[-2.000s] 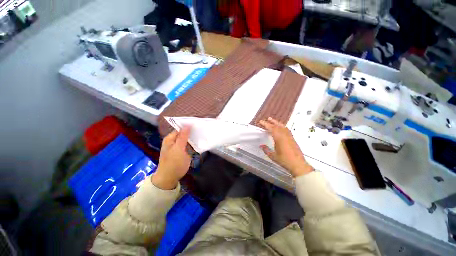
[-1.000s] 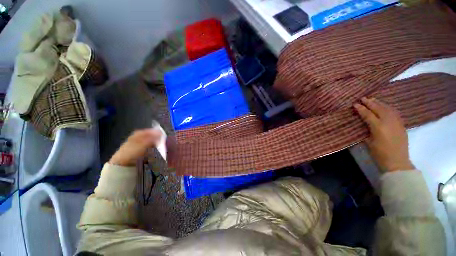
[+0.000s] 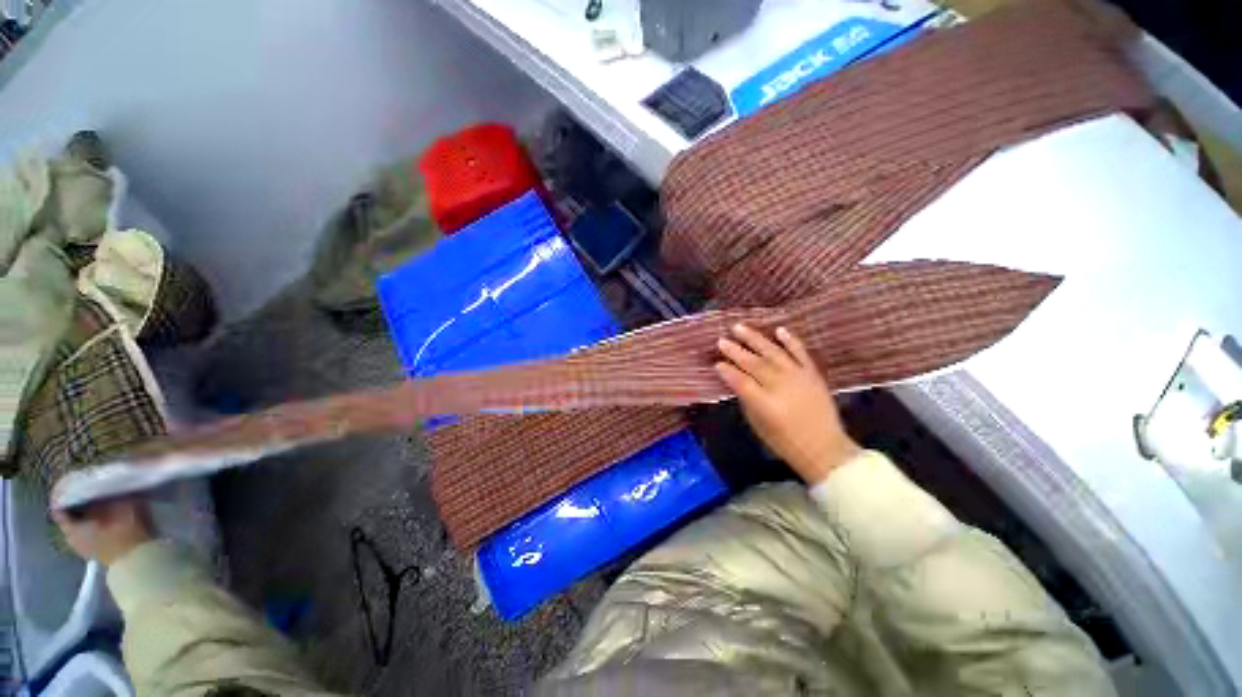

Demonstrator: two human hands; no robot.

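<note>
A long checked fabric piece [image 3: 613, 361] in reddish-brown is stretched from the far left to the table, its pointed right end lying on the white tabletop. My left hand [image 3: 106, 528] grips its far left end, where a whitish, blurred edge shows; whether that is the white piece I cannot tell. My right hand [image 3: 783, 395] lies on the strip near the table's front edge, fingers spread on top of the cloth. A thick folded bundle of the same cloth [image 3: 872, 164] lies on the table behind the strip.
Below the table are a blue bin [image 3: 497, 293] with checked cloth [image 3: 531, 470] over it and a red bin [image 3: 480, 177]. A black hanger [image 3: 379, 592] lies on the floor. Plaid and beige cloth [image 3: 96, 361] is at the left. A metal machine plate [image 3: 1205, 415] is at the right.
My left hand has moved further left and down, drawing the strip out. The strip's pointed end now shows on the table. The white piece seen earlier between both hands is no longer clearly visible.
</note>
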